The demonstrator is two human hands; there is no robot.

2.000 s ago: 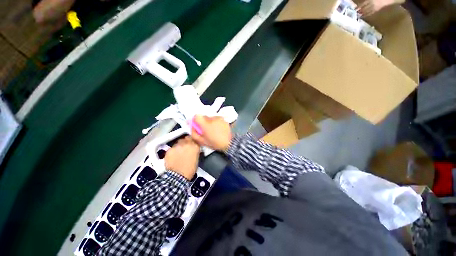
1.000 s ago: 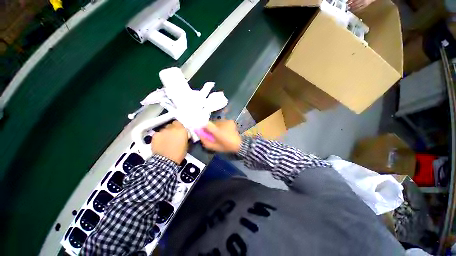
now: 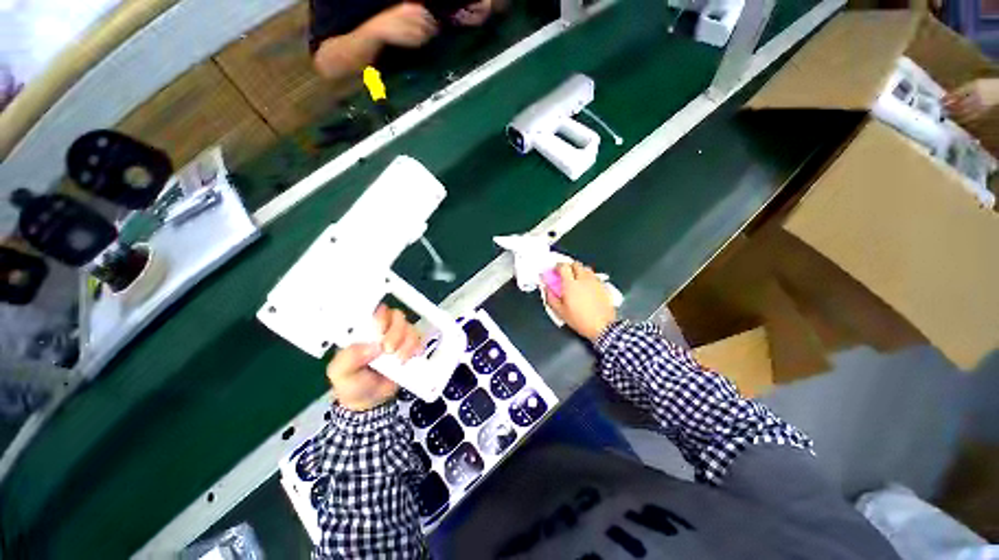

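Note:
A white camera housing [image 3: 356, 257] is raised over the belt's near edge, its cable hanging at its right side. My left hand [image 3: 375, 359] grips its white bracket [image 3: 431, 372]. The front face of the housing cannot be made out. My right hand [image 3: 581, 298] holds a crumpled white wiping cloth [image 3: 530, 260] and a small pink block [image 3: 553, 281] at the worktop, apart from the housing. The sticker sheet [image 3: 478, 408] with rows of black decals lies under my left forearm, partly hidden by it.
Another white camera [image 3: 555, 124] rests on the green belt [image 3: 482, 186], and part of one more is at the top. An open carton [image 3: 893, 219] with white units is at right, a person's hand at it. Across the belt are a person's hands and, left, black decals [image 3: 118, 170] beside a white tray.
The view has swung left and up. My left hand has lifted the housing by its bracket and moved it away from the cloth. My right hand has separated from it, still holding cloth and pink block.

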